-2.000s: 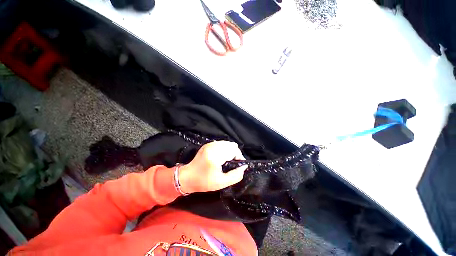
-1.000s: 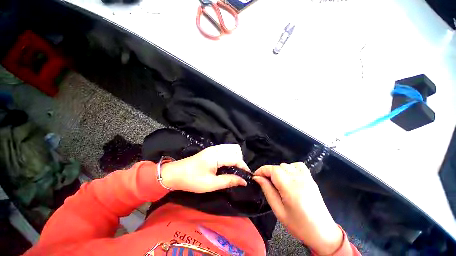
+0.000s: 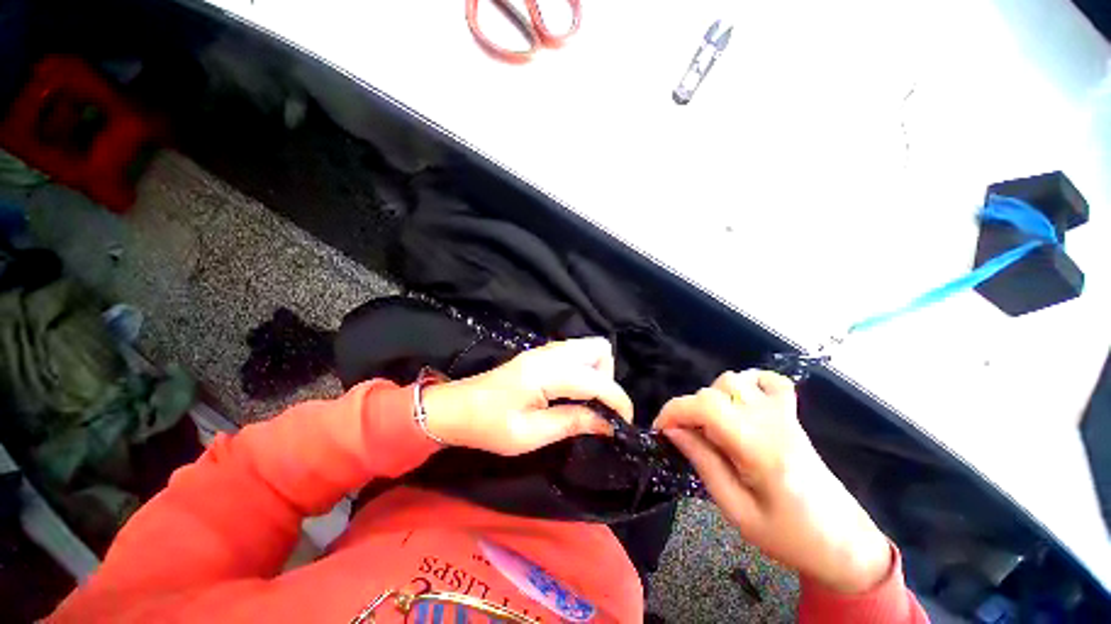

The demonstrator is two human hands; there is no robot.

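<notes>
The black beaded trim [image 3: 648, 456] runs along the edge of the black garment [image 3: 487, 483] bunched on my lap. My left hand [image 3: 536, 400] pinches the trim between thumb and fingers. My right hand [image 3: 746, 453] is close beside it, thumb and fingertips together at the trim; a needle cannot be made out. The far end of the trim shows at the table edge, joined by a small silvery piece to the blue ribbon [image 3: 932, 296]. The ribbon runs to the black weight [image 3: 1033, 278] on the table.
On the white table [image 3: 780, 207] lie small thread snips [image 3: 703, 63] and orange-handled scissors [image 3: 521, 32], cut off by the top edge. A red plastic stool [image 3: 79, 132] and cloth heaps [image 3: 79, 354] are at the left. A dark beaded heap [image 3: 286, 354] lies left of my lap.
My right hand has come into view from the right and joined my left hand at the trim. The view has shifted, so the phone and silvery pile are out of the picture.
</notes>
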